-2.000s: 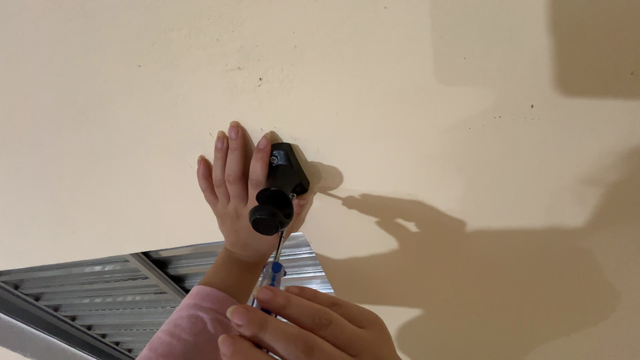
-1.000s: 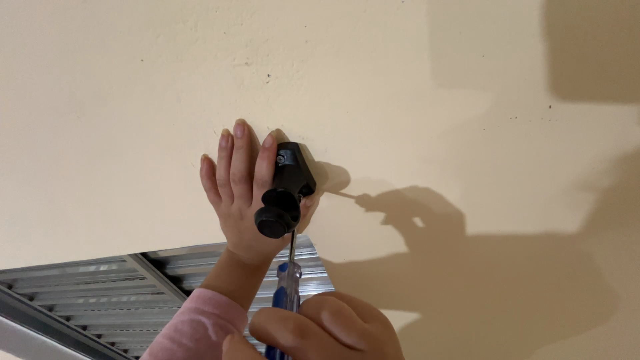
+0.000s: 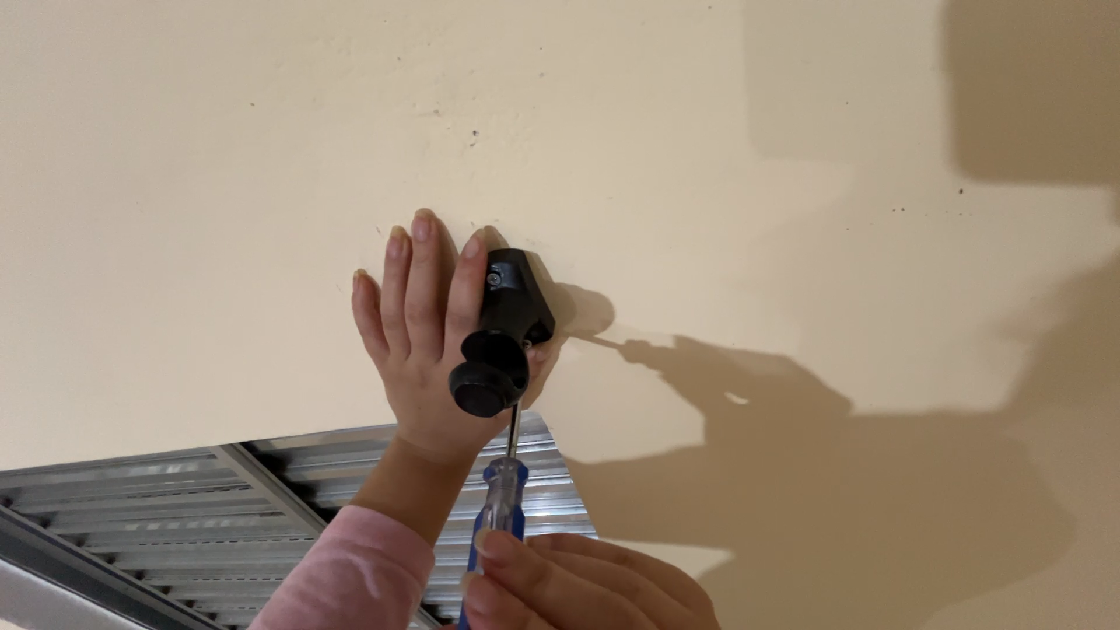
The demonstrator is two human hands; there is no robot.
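My left hand [image 3: 429, 350], in a pink sleeve, lies with fingers spread against the cream wall and holds a black plastic bracket [image 3: 516, 302] to it, the thumb partly hidden behind. A screw head [image 3: 494, 279] shows near the bracket's top, and a second screw [image 3: 528, 345] sits at its lower right. From the bracket's lower end juts a round open holder [image 3: 487, 372]. My right hand [image 3: 569, 586], at the bottom edge, grips the blue and clear handle of a screwdriver [image 3: 503, 499]. The metal shaft points up and passes behind the holder; its tip is hidden.
Cream wall [image 3: 219, 219] surrounds the bracket, with small dark marks above it. Ribbed metal sheeting [image 3: 157, 499] with a metal crossbar [image 3: 271, 486] is at lower left, behind my left forearm. Shadows of the hands and tool fall on the wall at right.
The fingers of my right hand have shifted around the screwdriver handle, more curled one second ago and straighter now. My left hand and the bracket have kept their place on the wall.
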